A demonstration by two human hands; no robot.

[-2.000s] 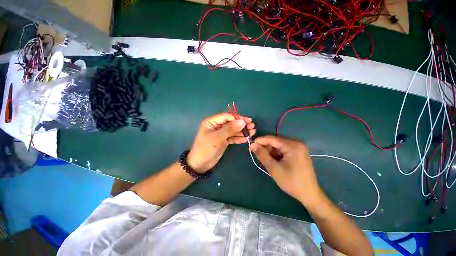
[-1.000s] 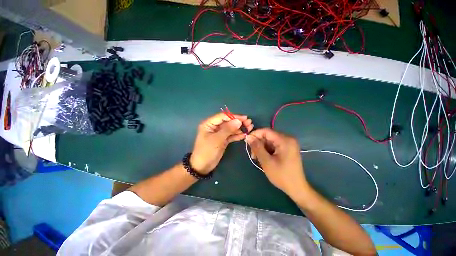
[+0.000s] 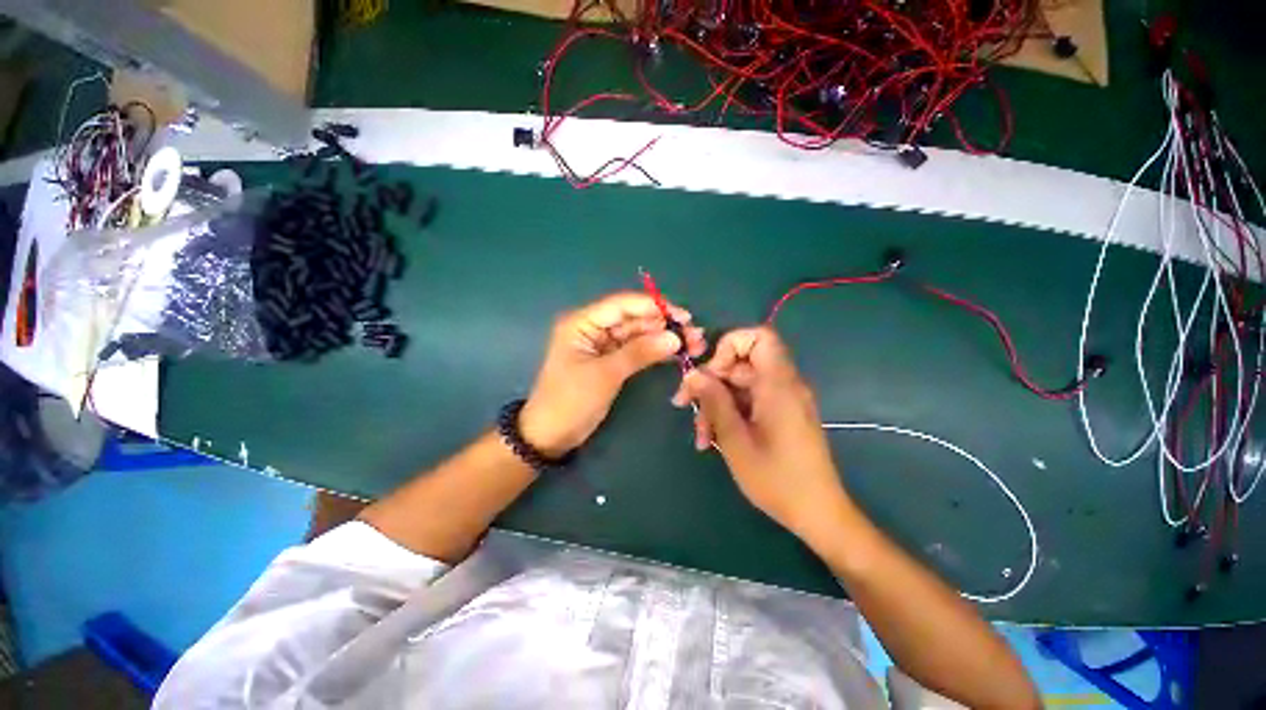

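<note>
My left hand [image 3: 597,364] pinches a red wire lead [image 3: 655,294] near a small dark piece [image 3: 679,337]; the red wire ends point up and left out of the fingers. My right hand [image 3: 757,423] is right beside it, fingertips closed on the wire just below the dark piece. A white cable [image 3: 958,440] loops out on the bench to the right of my right hand. A red-and-black lead [image 3: 972,305] with small black connectors lies beyond my right hand. What exactly the fingertips cover is hidden.
Loose black sleeves [image 3: 322,271] lie at the mouth of a clear plastic bag [image 3: 195,284] at left. A red wire heap [image 3: 833,63] is on cardboard at the back. White cable harnesses [image 3: 1159,319] lie at right. Red-handled cutters [image 3: 27,294] and a tape roll [image 3: 161,180] are far left.
Both hands stay close together at the lead. The right hand's fingers have shifted and look more spread, and the red wire ends now stand closer together. The view has shifted slightly.
</note>
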